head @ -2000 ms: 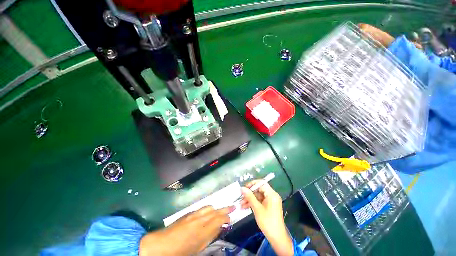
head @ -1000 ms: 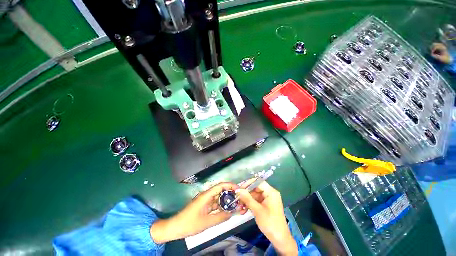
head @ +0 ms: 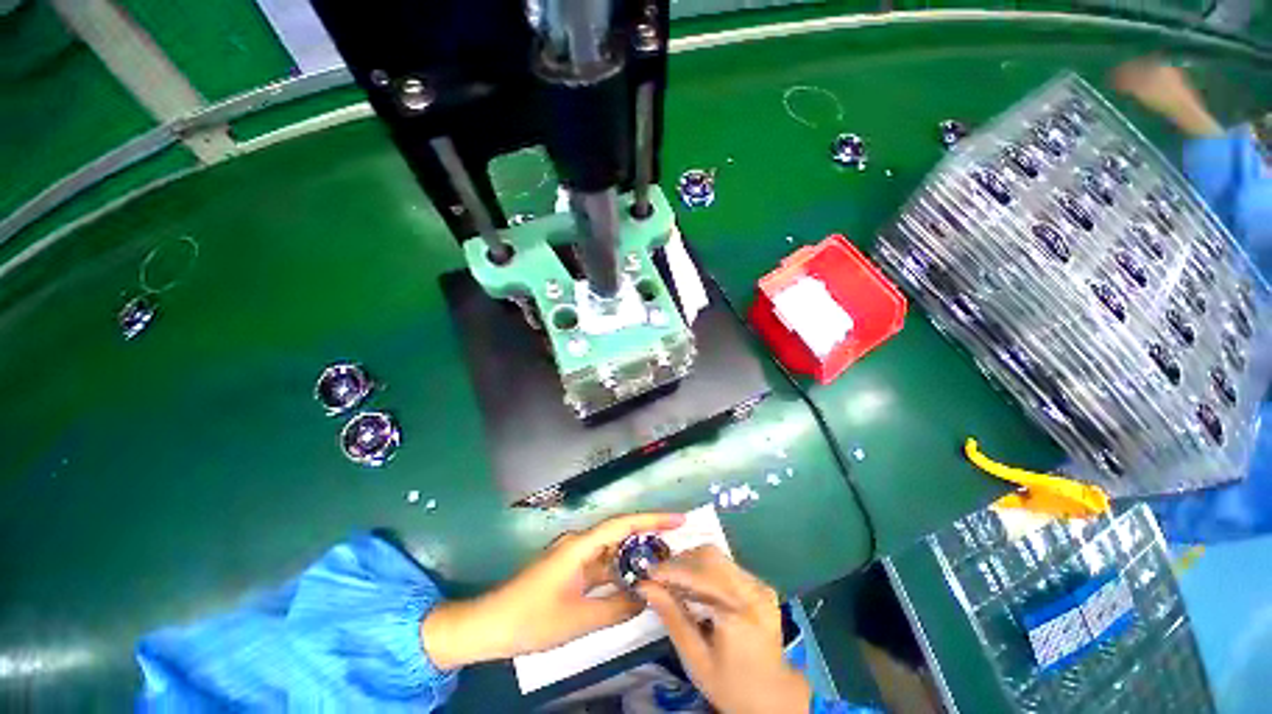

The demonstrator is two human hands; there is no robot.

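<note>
My left hand (head: 537, 603) holds a small round unit (head: 640, 558), dark with a silver rim, in its fingers above the white paper sheet (head: 586, 656). My right hand (head: 725, 628) is at the unit's lower right side, its fingertips against the rim. Whether it holds a small piece or tool cannot be seen. Small white pads (head: 732, 495) lie on the green bench just beyond the hands. Two more round units, one (head: 370, 438) below the other (head: 343, 388), lie to the left.
A hand press (head: 614, 335) stands on a black base ahead. Right of it are a red bin (head: 851, 314), a black cable, stacked blister trays (head: 1102, 279) and a yellow-orange tool (head: 1032, 481) on a grey compartment tray (head: 1102, 628). Another person's hand (head: 1165, 91) is at upper right.
The round unit has come into view in my left hand. The whitish stick in my right hand no longer shows. The view has shifted, and the other person's hand has moved near the blister trays.
</note>
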